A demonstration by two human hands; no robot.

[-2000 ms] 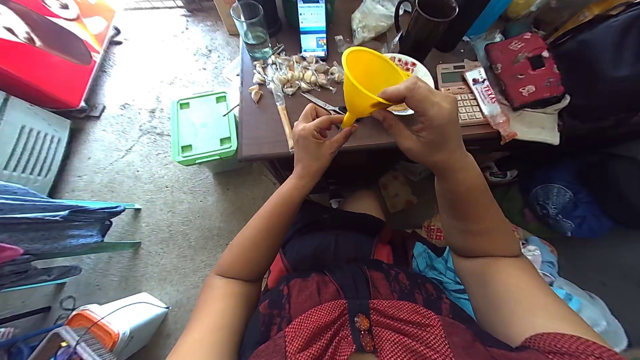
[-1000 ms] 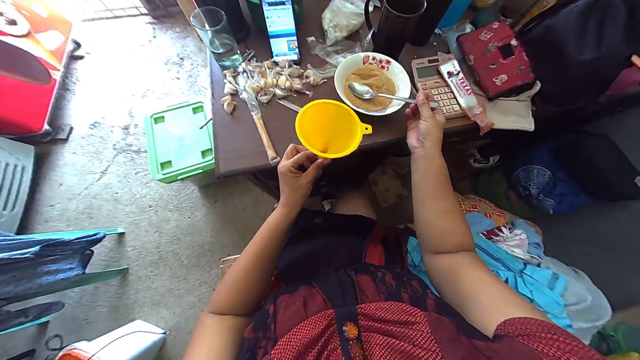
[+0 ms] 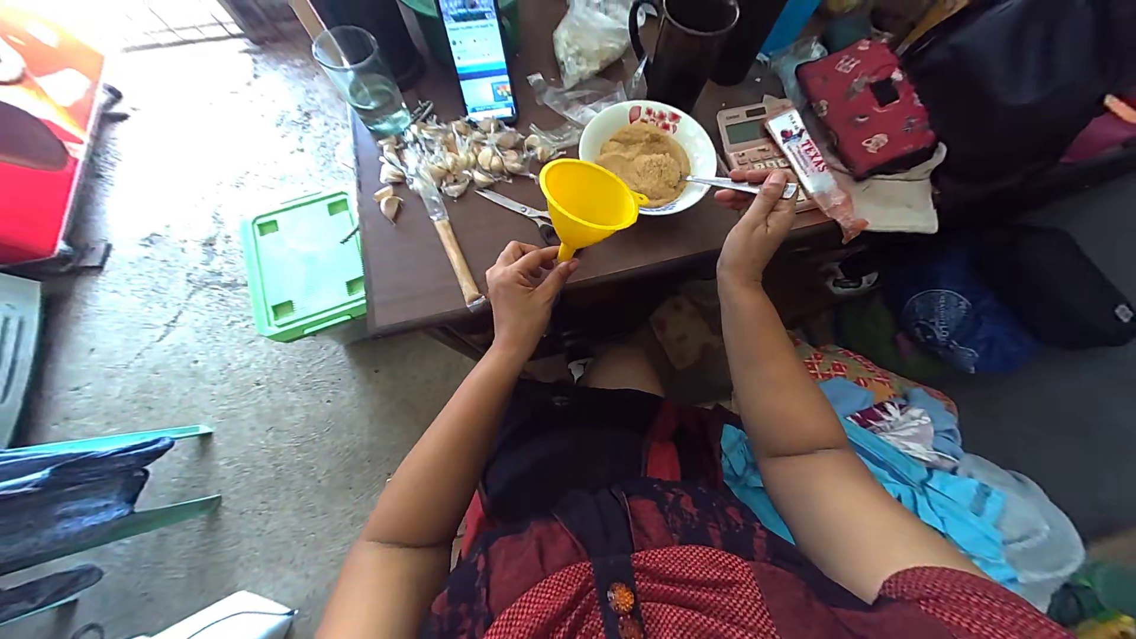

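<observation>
My left hand (image 3: 525, 288) grips a yellow plastic funnel (image 3: 586, 197) by its narrow spout, wide mouth up and tilted, in front of the table edge. With my right hand (image 3: 759, 217) I hold the handle of a metal spoon (image 3: 732, 185), its bowl end sunk in brown powder (image 3: 646, 160). That powder fills much of a white bowl with a red pattern (image 3: 701, 146), just behind the funnel. Scissors (image 3: 515, 206) lie left of the funnel, their handles partly hidden by it. A wrapped stick with a tan lower part (image 3: 455, 259) lies beside small knotted plastic packets (image 3: 461, 155).
A drinking glass (image 3: 364, 84), a phone (image 3: 480, 58), a plastic bag (image 3: 590, 44) and a dark mug (image 3: 688, 53) stand or lie farther back. A calculator (image 3: 754, 142), a long wrapped packet (image 3: 812, 160) and a red pouch (image 3: 870, 111) are at the right. A green-lidded box (image 3: 306, 262) is at left.
My right hand has let go of the funnel and moved right to the spoon handle. Since one second ago, the spoon's bowl end has sunk into the powder. My left hand keeps the funnel.
</observation>
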